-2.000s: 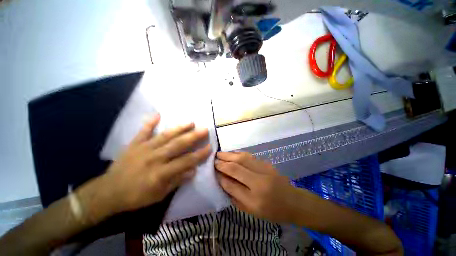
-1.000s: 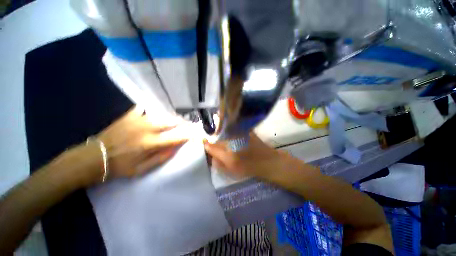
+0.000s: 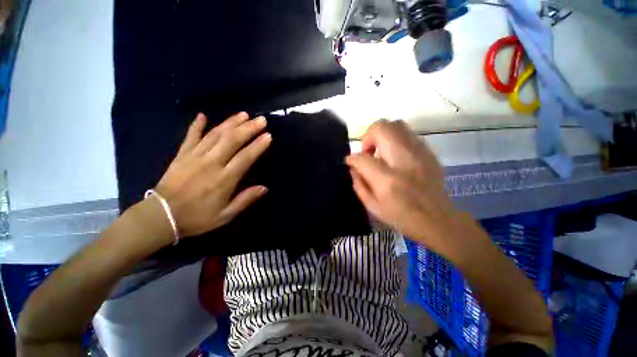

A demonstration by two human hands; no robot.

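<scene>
A dark panel lies in front of the machine, over the table's front edge. More dark cloth extends behind it to the left of the needle area, with a thin white strip showing between them. My left hand lies flat on the dark cloth, fingers spread. My right hand pinches the right edge of the dark panel between thumb and fingers. The presser foot is at the top, just behind the dark cloth. A grey ribbed knob is right of it.
Scissors with a red loop and a yellow loop lie at the right, beside a light blue-grey fabric strip. A small dark block is at the table's right end. Blue crates and white cloth are below the table.
The white panel that lay under my hands is now mostly out of sight, and dark cloth lies there instead. My right hand has moved right and toward me, away from the needle.
</scene>
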